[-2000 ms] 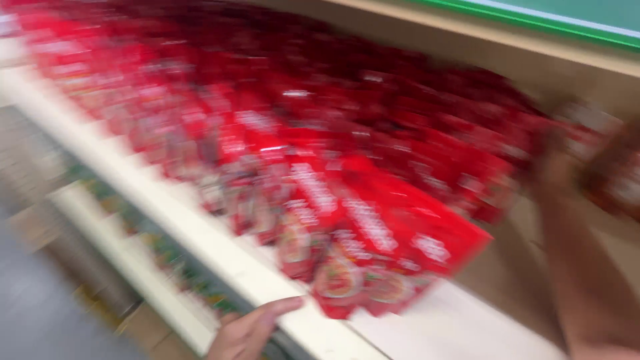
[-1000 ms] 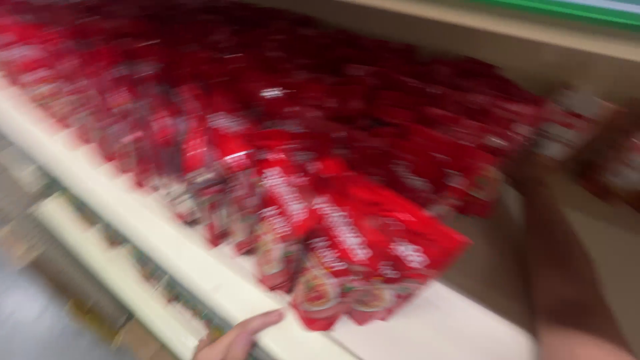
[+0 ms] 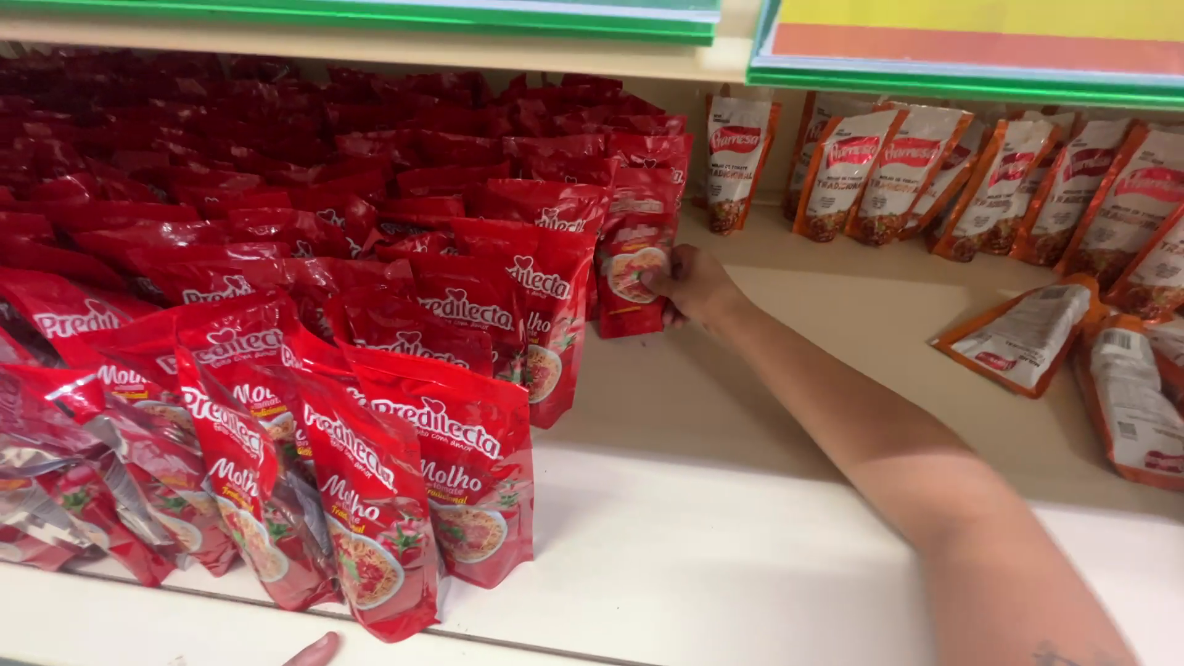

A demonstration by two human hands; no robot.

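My right hand reaches deep onto the shelf and grips a red tomato sauce pouch by its right side, thumb on its front. That pouch stands upright at the right edge of a dense block of similar red pouches. Of my left hand only a fingertip shows at the bottom edge, by the shelf's front lip below the front pouches; the rest is out of view, so its state is hidden.
White and orange sauce pouches stand at the back right, and a few lie flat, one white pouch among them. The pale shelf board runs beneath. Green-edged sign holders hang from the shelf above.
The view has swung right and sharpened, bringing the white and orange pouches into fuller sight. My right hand now shows clearly on a red pouch; my left hand shows less than before.
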